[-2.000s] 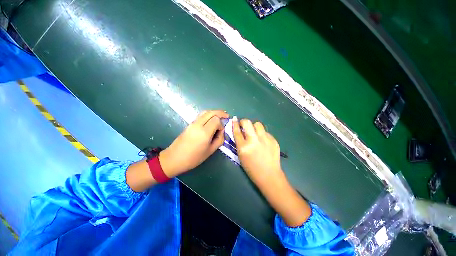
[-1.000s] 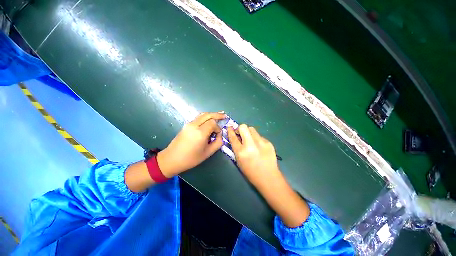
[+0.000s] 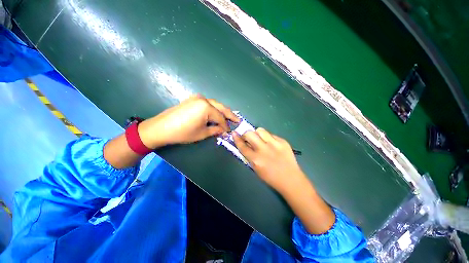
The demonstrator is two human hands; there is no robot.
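An open phone unit (image 3: 234,148) lies on the dark-green bench (image 3: 205,177), partly covered by both hands; its silver-white strip and far end show between them. My left hand (image 3: 193,120) is at its upper left, thumb and index fingertips brought together over the unit; whether a small part is between them is hidden. My right hand (image 3: 270,154) rests its fingers on the unit from the right and holds it against the bench. A thin dark rod (image 3: 296,152) sticks out beside my right hand.
A worn white edge strip (image 3: 308,85) divides the bench from the green belt (image 3: 349,72). A phone unit (image 3: 408,95) and a dark unit (image 3: 438,138) lie on the belt. A crinkled clear plastic bag (image 3: 398,233) is at lower right.
My left hand has shifted left and its wrist is turned flatter, with the fingertips over the unit. More of the unit's lower-left edge shows. The view has moved slightly; the top belt unit is out of view.
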